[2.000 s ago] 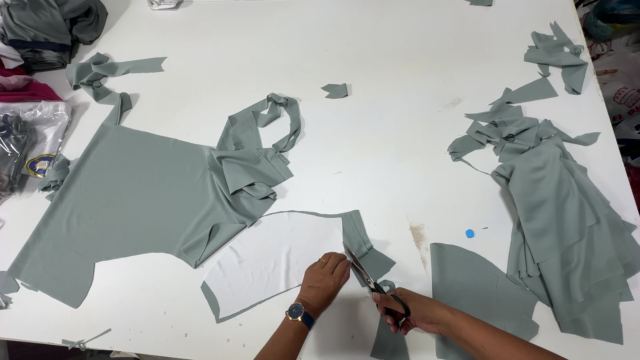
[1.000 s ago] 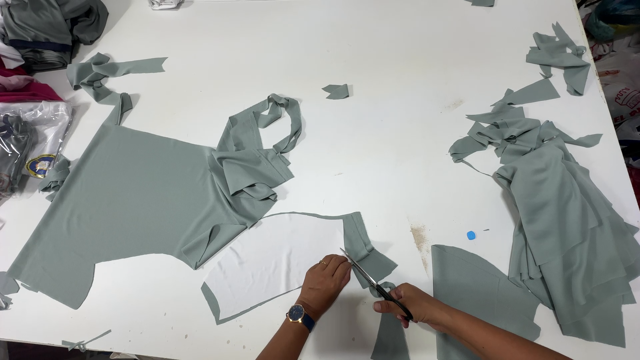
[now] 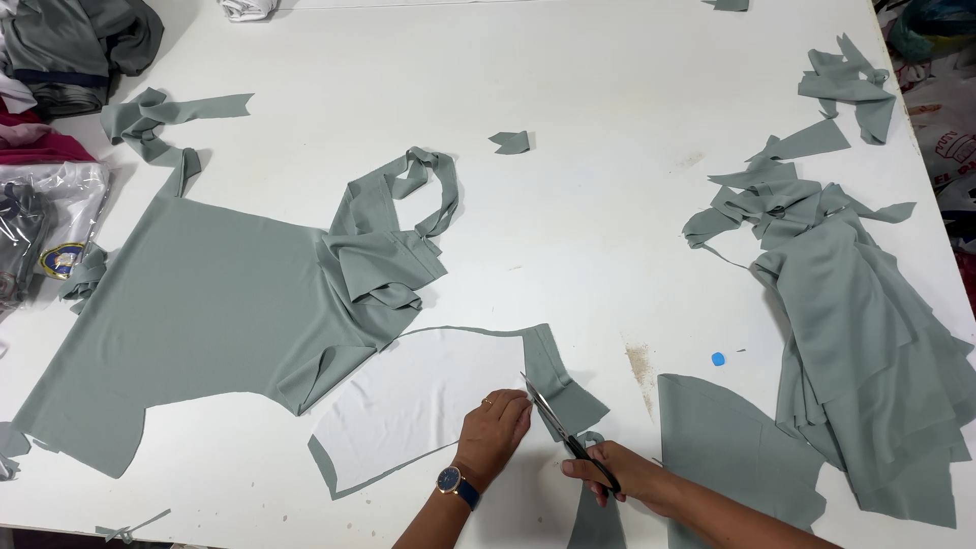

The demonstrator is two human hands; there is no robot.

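Note:
My left hand (image 3: 497,428), with a watch on its wrist, presses down near the right edge of a white fabric pattern piece (image 3: 427,396). This white piece lies on a slightly larger grey-green fabric piece (image 3: 555,381), whose margin shows around it. In my right hand (image 3: 606,469) are scissors with black handles (image 3: 560,428). Their blades point up and to the left, along the white piece's right edge, close to my left fingertips. Below them a strip of grey-green fabric (image 3: 597,518) lies partly behind my right hand.
A large grey-green cloth (image 3: 221,305) spreads at left, beside bagged garments (image 3: 53,221) and folded clothes (image 3: 84,46). At right lie a heap of grey-green fabric (image 3: 854,328), a curved cut piece (image 3: 724,442) and scraps (image 3: 850,84). A small scrap (image 3: 512,142) rests on the white table (image 3: 595,252).
The scissors' blades, parted two seconds ago, look closer together now. Both hands stay in nearly the same place.

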